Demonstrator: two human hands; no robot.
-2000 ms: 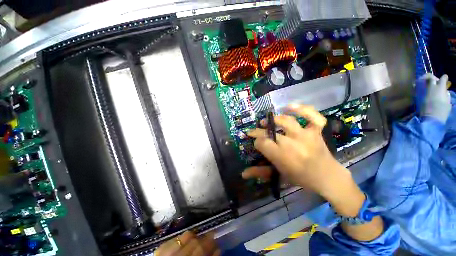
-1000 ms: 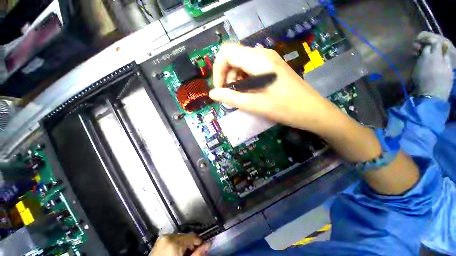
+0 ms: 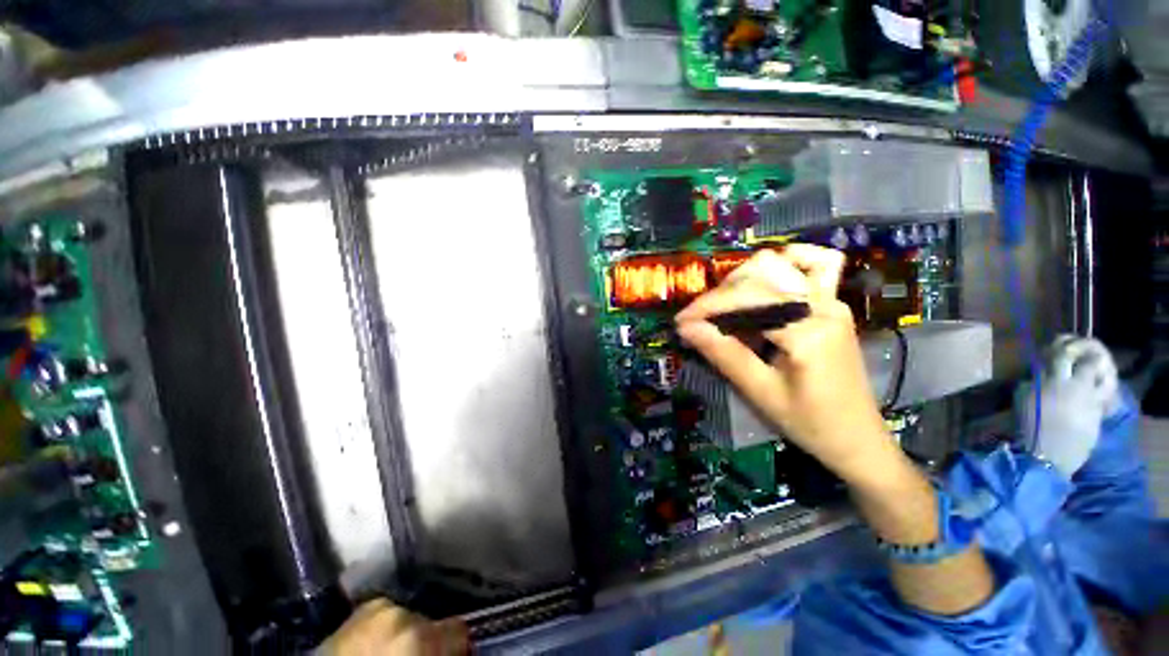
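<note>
The green power board (image 3: pixel 647 481) lies in its dark carrier (image 3: pixel 583 385) in front of me, on the conveyor. My right hand (image 3: pixel 782 333), bare, holds a dark pen-like tool (image 3: pixel 759 318) over the board, beside the copper-wound coils (image 3: pixel 660 278). The tool's tip is hidden by or close to my fingers, so I cannot tell if it touches. A silver-grey heatsink (image 3: pixel 942 365) with a black lead wire across it runs partly under my hand. My left hand (image 3: pixel 391 631) is at the bottom edge, cut off by the frame, near the front conveyor rail; what its fingers do is unclear.
Dark crossbars (image 3: pixel 365 372) span the conveyor left of the carrier. Another board (image 3: pixel 77 436) is at the far left. A green board (image 3: pixel 820 51) lies beyond the back rail (image 3: pixel 385 83). A gloved hand (image 3: pixel 1074 404) and blue sleeve are at right, near a hanging blue coiled cord (image 3: pixel 1022 180).
My right hand moved from the board's lower left part up to the coils, then slightly down off them, still holding the tool. My left hand stays near the front rail. The view has turned.
</note>
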